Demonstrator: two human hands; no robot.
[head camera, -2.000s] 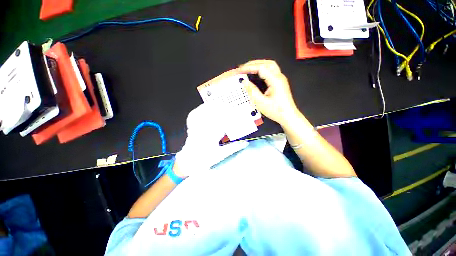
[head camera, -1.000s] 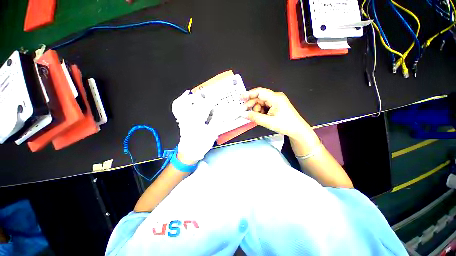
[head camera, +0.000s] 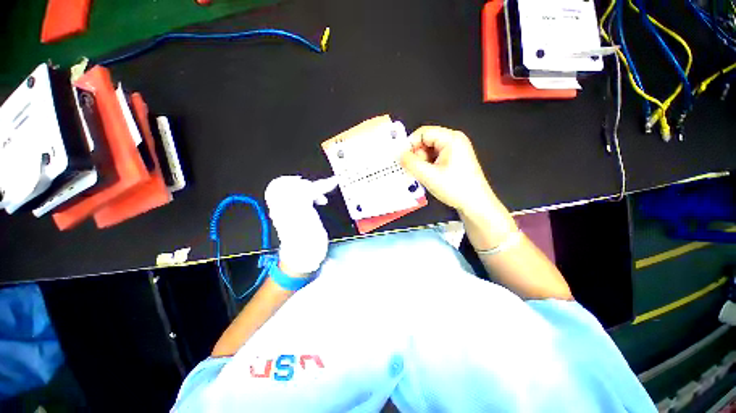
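A white square device unit (head camera: 375, 176) lies underside up, with dark round feet near its corners and a dotted band across its middle. An orange-red foam pad (head camera: 378, 221) shows beneath it at the upper left and bottom edges. My left hand (head camera: 299, 222), in a white glove with a blue wrist strap, is left of the unit; its fingers are apart and a fingertip reaches the unit's left edge. My bare right hand (head camera: 442, 164) is at the unit's right edge, thumb and forefinger pinched together; whether something thin is between them cannot be told.
Units and orange-red pads (head camera: 121, 161) lean in a stack at left. Another stack (head camera: 557, 40) stands at the upper right, beside tangled blue and yellow cables (head camera: 663, 73). A blue cable (head camera: 218, 35) crosses the back. A coiled blue cord (head camera: 216, 222) hangs over the front edge.
My left hand has let go of the unit and moved left and down, uncovering the unit's left side. My right hand has shifted slightly up and right and stays at the unit's right edge.
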